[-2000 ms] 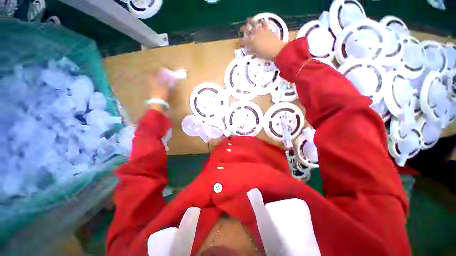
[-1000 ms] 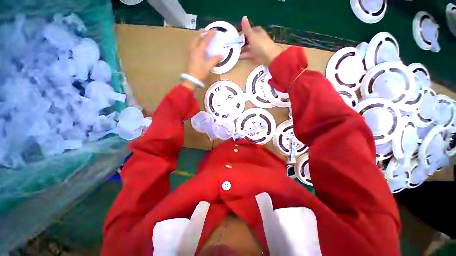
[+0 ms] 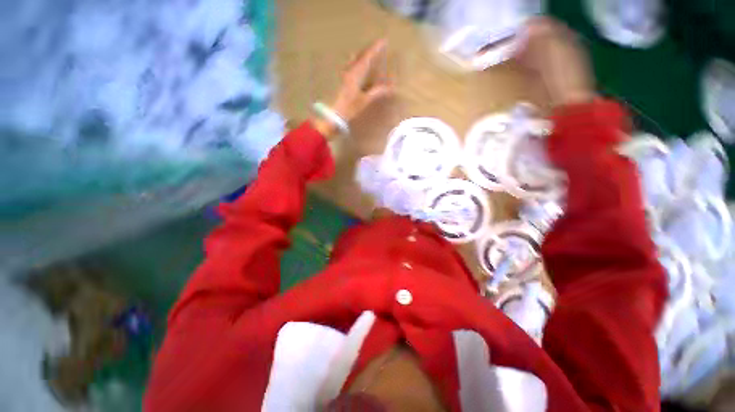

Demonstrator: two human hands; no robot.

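My left hand [image 3: 363,84] is over the tan board [image 3: 310,56], empty with its fingers apart. My right hand [image 3: 556,60] is blurred and grips the right edge of a white round base [image 3: 483,36] near the board's far edge; the exact finger hold is unclear. Other white slotted bases lie in front of my body, one on the left [image 3: 421,153], one nearer me [image 3: 457,210] and one to the right [image 3: 512,251]. Loose translucent covers [image 3: 387,185] lie beside the left base.
A big heap of bluish-white covers [image 3: 161,72] fills the upper left, with green-blue plastic sheeting [image 3: 121,173] around it. Many bases with covers [image 3: 693,209] are heaped at the right. Blurred white discs [image 3: 629,16] sit on the dark green conveyor [image 3: 673,80].
The view has shifted, so the bases appear further right and the cover heap looms larger. My left hand has let go of the base, and my right hand has moved right with it.
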